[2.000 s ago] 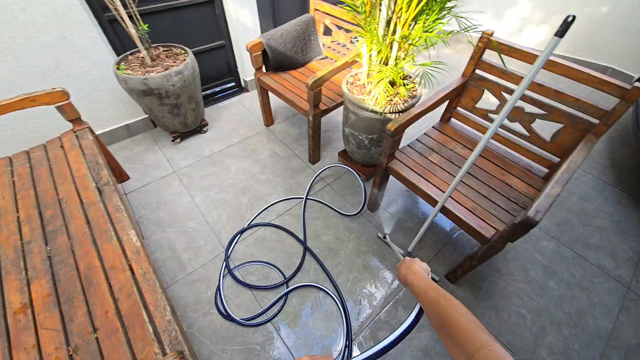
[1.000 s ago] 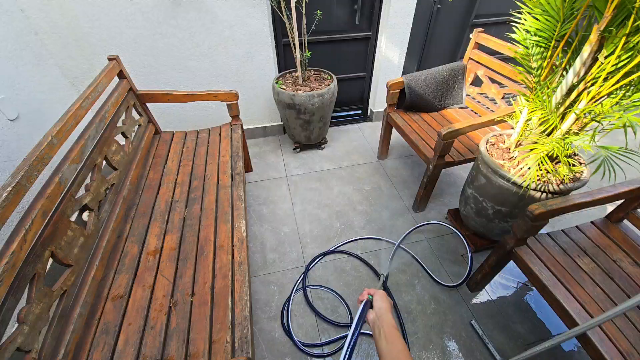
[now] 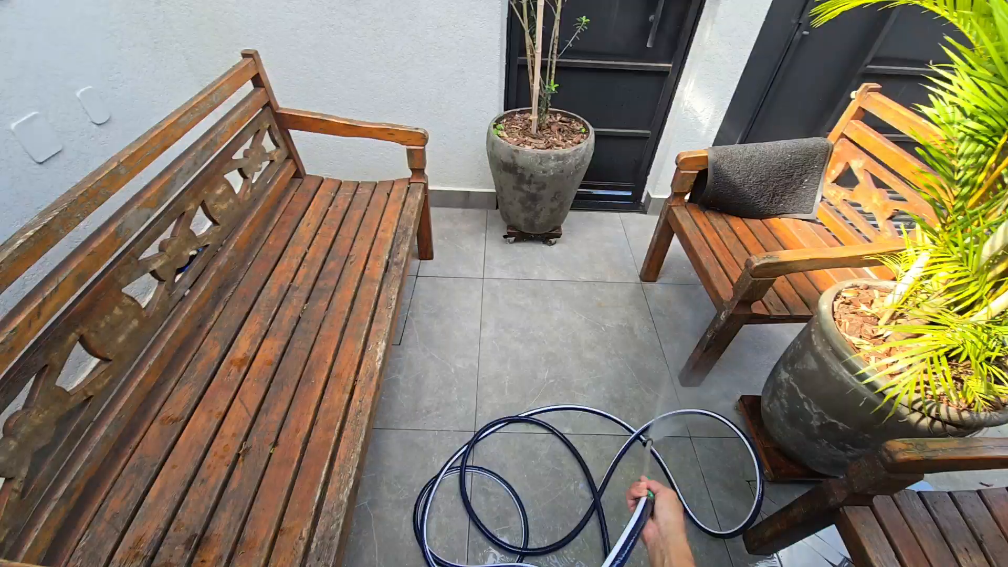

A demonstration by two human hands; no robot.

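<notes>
My right hand [image 3: 663, 516], low and right of centre, is closed around the end of a black-and-white garden hose [image 3: 630, 535]. A thin spray of water seems to leave the hose end, over the tiles beyond the hand. The rest of the hose lies in loose loops [image 3: 594, 504] on the grey tiled floor, just ahead and to the left of the hand. My left hand is out of the frame.
A long slatted wooden bench [image 3: 291, 315] fills the left side. A potted plant [image 3: 539, 181] stands by the dark door. On the right are a wooden armchair [image 3: 724, 252] with a grey mat [image 3: 762, 177] over its arm, a potted palm [image 3: 811, 386] and another wooden chair [image 3: 929, 524].
The view has swung left. Two seconds ago a hand was by a long-handled squeegee leaning on the right chair; the squeegee is out of view now. The right hand has kept the hose since one second ago.
</notes>
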